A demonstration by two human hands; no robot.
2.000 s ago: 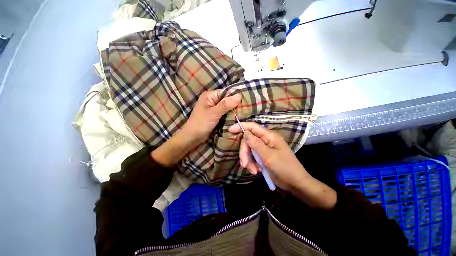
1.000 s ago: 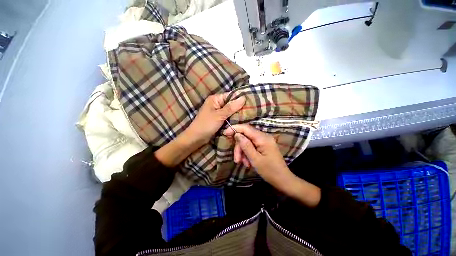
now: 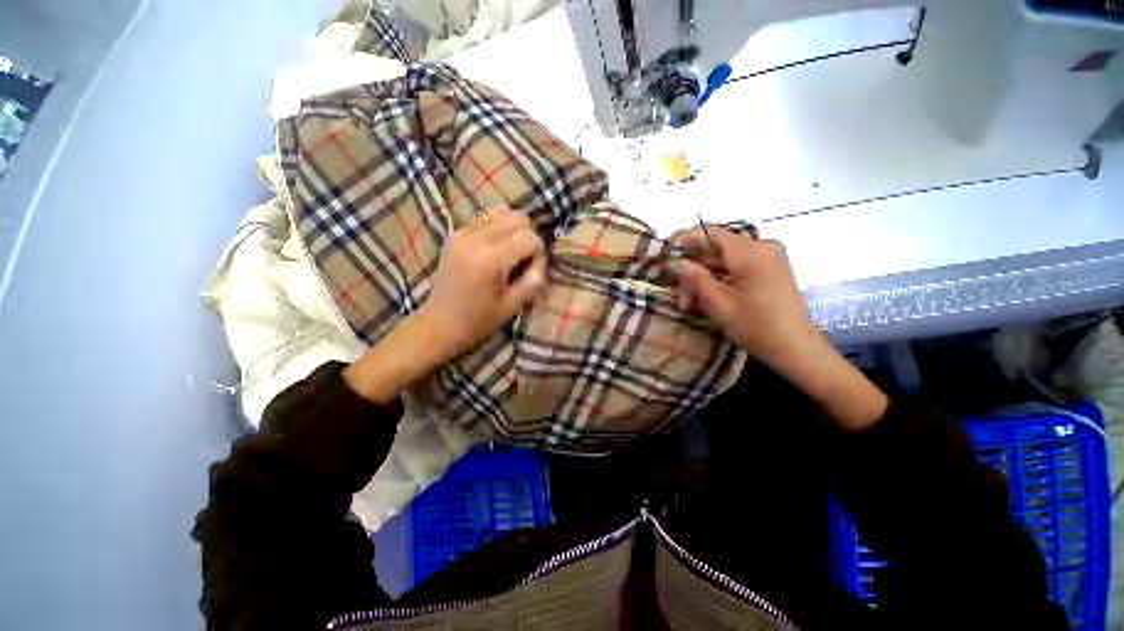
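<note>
The cream padded garment (image 3: 265, 351) lies with its tan checked lining (image 3: 370, 222) up, on the table edge and partly over my lap. My left hand (image 3: 491, 274) grips the lining at the left end of a pale zip opening (image 3: 616, 286). My right hand (image 3: 740, 286) pinches the fabric at the opening's right end. A thin dark tip (image 3: 704, 227) sticks up from my right fingers; the tool's pale handle is not visible. The opening is stretched between both hands.
The white sewing machine head (image 3: 635, 74) stands behind the lining, with a blue lever (image 3: 715, 84) and a yellow-orange block (image 3: 674, 165) by the needle area. A ruler scale (image 3: 986, 286) runs along the table edge. Blue crates (image 3: 1048, 493) stand below. A pale blue-grey surface (image 3: 111, 308) is at left.
My right hand has moved up and right from the middle of the opening to its right end. My left hand has shifted slightly left. The lining's right part is now bunched and pulled between them.
</note>
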